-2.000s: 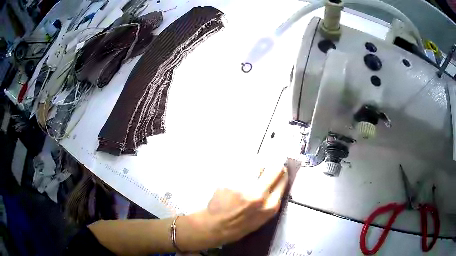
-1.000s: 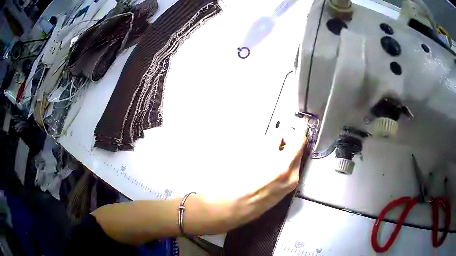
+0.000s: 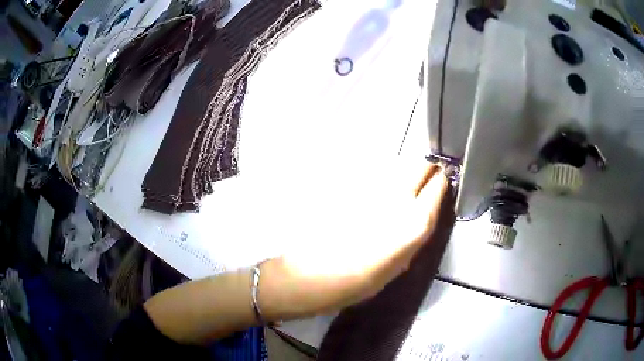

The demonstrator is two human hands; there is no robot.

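A dark brown ribbed fabric piece [image 3: 395, 303] runs from the bottom edge up along the left side of the machine head to the presser foot [image 3: 446, 166]. My left hand [image 3: 385, 247] comes in from the lower left, with a bracelet on the wrist. Its fingers are at the piece's upper end, right beside the presser foot, and hold the piece there. Strong glare washes out the hand, and the fingertips are partly hidden at the foot. The needle cannot be made out. My right hand is not in view.
The white machine head [image 3: 522, 106] fills the right. Red-handled scissors [image 3: 568, 317] lie at lower right. A fanned stack of brown pieces [image 3: 205, 120] lies upper left, with a crumpled brown heap [image 3: 148, 67] and scraps beyond. A translucent lamp [image 3: 364, 35] is at the top.
My left hand has moved up to the presser foot, and the fabric piece's upper end is now at the foot. The view has shifted, so the machine head appears larger and further right.
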